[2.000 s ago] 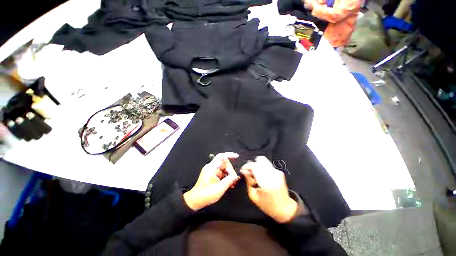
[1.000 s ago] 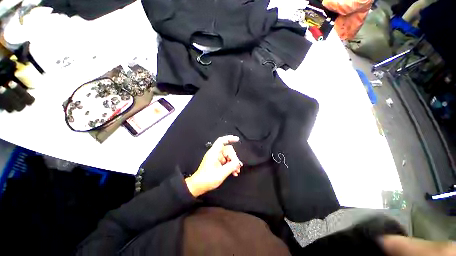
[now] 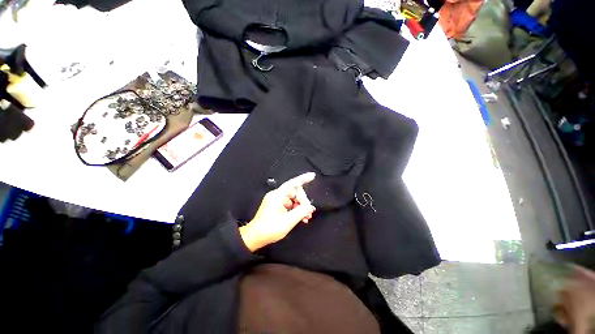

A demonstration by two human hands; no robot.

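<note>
A black jacket (image 3: 326, 137) lies spread on the white table in front of me. My left hand (image 3: 279, 212) is over its middle, fingers curled, thumb and fingertips close together; whether something small is pinched there is too small to tell. A small shiny button (image 3: 271, 181) shows on the cloth just beyond this hand. A pale loop of thread (image 3: 366, 201) lies on the jacket's right side. A row of cuff buttons (image 3: 177, 231) shows at its left edge. My right hand (image 3: 579, 297) is blurred and cut off at the lower right edge, away from the jacket.
An oval tray (image 3: 81, 136) with loose buttons, a button pile (image 3: 173, 91) and a smartphone (image 3: 188, 144) lie at the left on brown cloth (image 3: 125, 171). More black garments (image 3: 306, 23) lie beyond. A red thread spool (image 3: 415, 27) is at the far right. A person's orange clothing (image 3: 460, 18) shows behind.
My right hand has left the jacket and swung out to the far right. My left hand stays over the jacket. The view has shifted, so the tray and phone sit higher and further left.
</note>
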